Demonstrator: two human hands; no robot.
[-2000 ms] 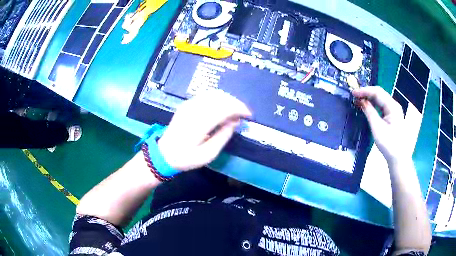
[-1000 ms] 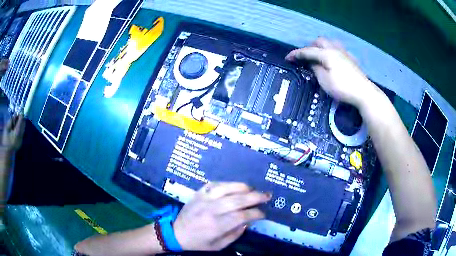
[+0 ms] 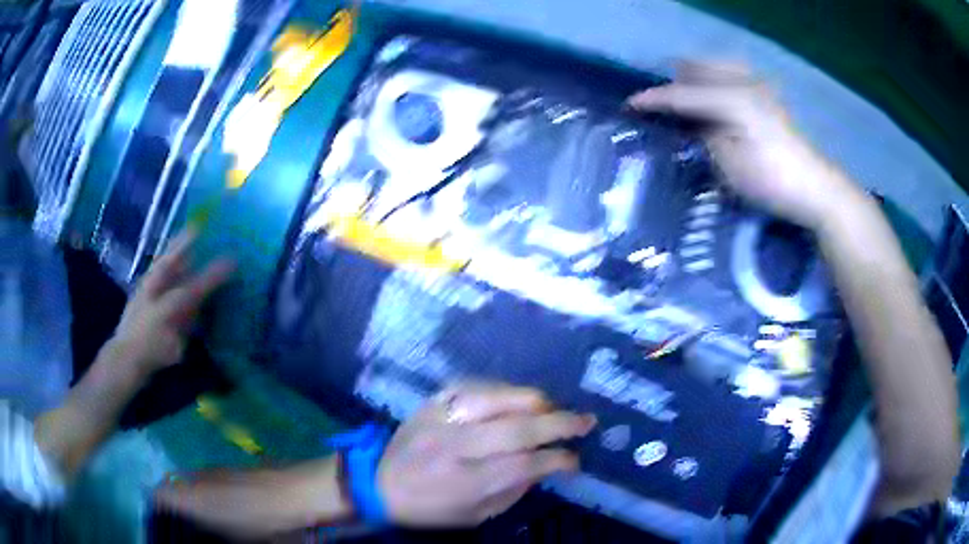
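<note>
The frame is motion-blurred. An open laptop base [image 3: 595, 239] lies before me with its internals exposed. Its wide black battery pack [image 3: 510, 351] has white print and symbols. My left hand [image 3: 483, 452], blue band at the wrist, rests over the battery's front edge, fingers apart, nothing visible in it. My right hand [image 3: 744, 133] is at the base's back edge, fingers bent over it; whether it holds anything is hidden. An orange flex cable [image 3: 393, 247] crosses the battery's upper left. Round fans [image 3: 418, 117] sit at both sides.
Another person's hand [image 3: 170, 303] reaches in at the left, beside the laptop. A yellow-orange pile of cables [image 3: 303, 64] lies on the green bench behind it. Sheets with black rectangles [image 3: 159, 138] and a white slotted tray [image 3: 85, 90] are at the far left. A pale rail [image 3: 531, 23] runs behind.
Over two seconds my right hand moved from the battery's right end to the back edge. My left hand stays on the battery's front part. The other person's hand has come in at left.
</note>
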